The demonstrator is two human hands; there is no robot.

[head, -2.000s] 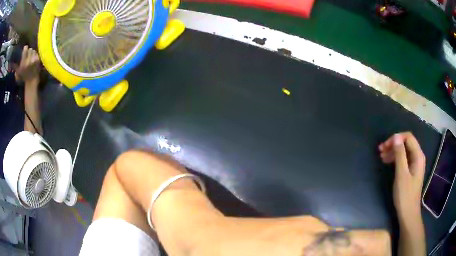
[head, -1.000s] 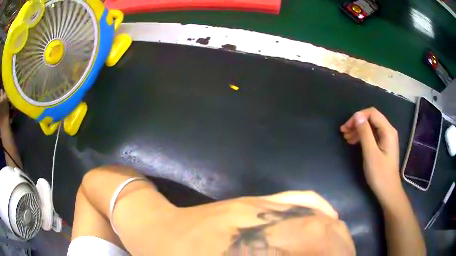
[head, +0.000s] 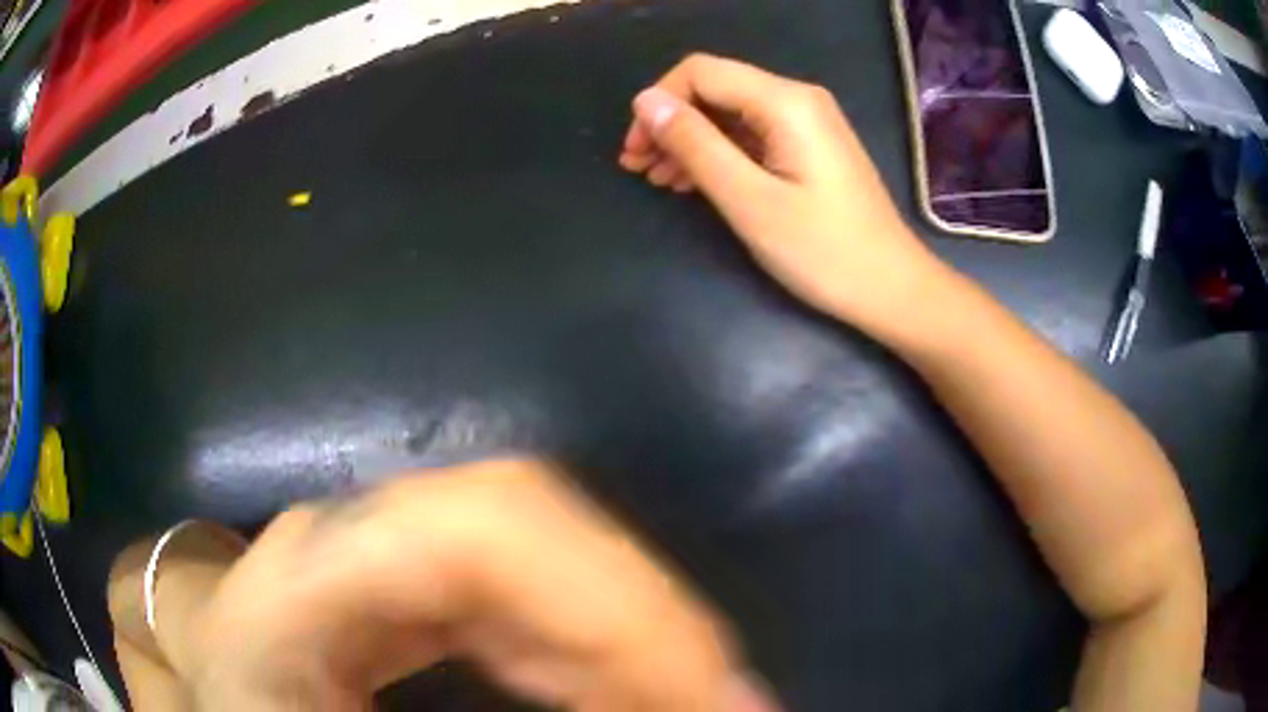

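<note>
My right hand (head: 779, 160) rests on the shiny black mat (head: 487, 278), fingers curled in and thumb tip against them; no object shows in it. My left hand (head: 584, 598) is a motion-blurred shape at the bottom edge, its fingers unclear and partly cut off; whether it holds anything cannot be told. A white band (head: 156, 584) circles the left arm. The smartphone (head: 980, 132), pale-edged with a purplish screen, lies right of my right hand. A tiny yellow scrap (head: 299, 199) lies on the mat at upper left. No phone unit is in view.
Tweezers (head: 1133, 278) lie at the right beside a dark box (head: 1217, 237) with a red mark. A small white case (head: 1082, 56) and clear plastic bags (head: 1182, 63) are at upper right. A red tray (head: 118, 63) lies beyond the worn white edge; the blue-yellow fan (head: 31, 348) is cut off left.
The view has swung right, so the fan, scrap and smartphone appear further left. My left arm has changed position and is now blurred. My right hand remains curled on the mat.
</note>
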